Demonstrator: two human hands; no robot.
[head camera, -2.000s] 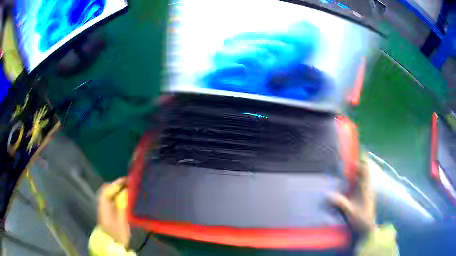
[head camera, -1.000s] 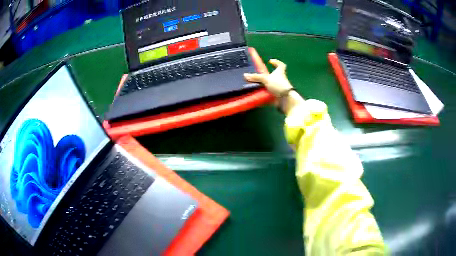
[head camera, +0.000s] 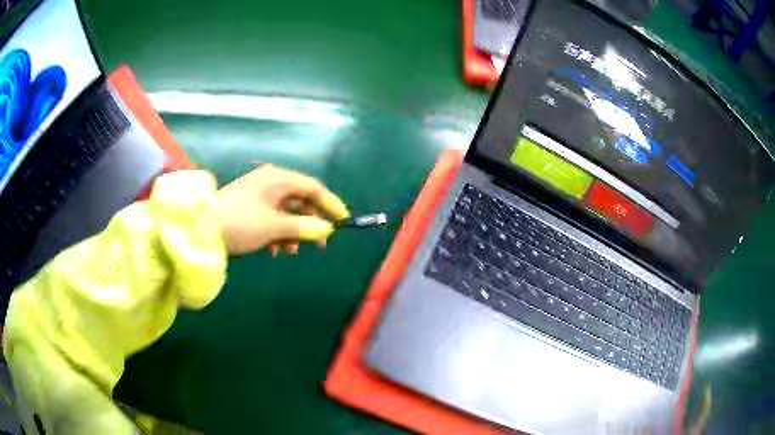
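My left hand (head camera: 285, 212), in a yellow sleeve with yellow finger cots, pinches a small dark plug (head camera: 365, 221). Its pale metal tip points right, towards the left side of an open grey laptop (head camera: 408, 331), with a gap between them. The laptop sits tilted on an orange-red foam pad (head camera: 350, 374). Its dark screen (head camera: 586, 110) shows a Chinese title and green, red and blue blocks. A skin-coloured sliver shows at the laptop's lower right edge; it may be part of my right hand, but most is hidden or out of view.
Another open laptop (head camera: 140, 161) with a blue swirl on its screen lies at the left on an orange-red pad (head camera: 140, 106). Part of a further laptop (head camera: 497, 25) on a pad shows at the top. The green surface (head camera: 246, 340) lies beneath them, with a shiny strip across it.
The view has swung right, and a laptop with the test page now lies close in front. My left hand has come into view with the plug. The hand that reached to a laptop's right corner has left it.
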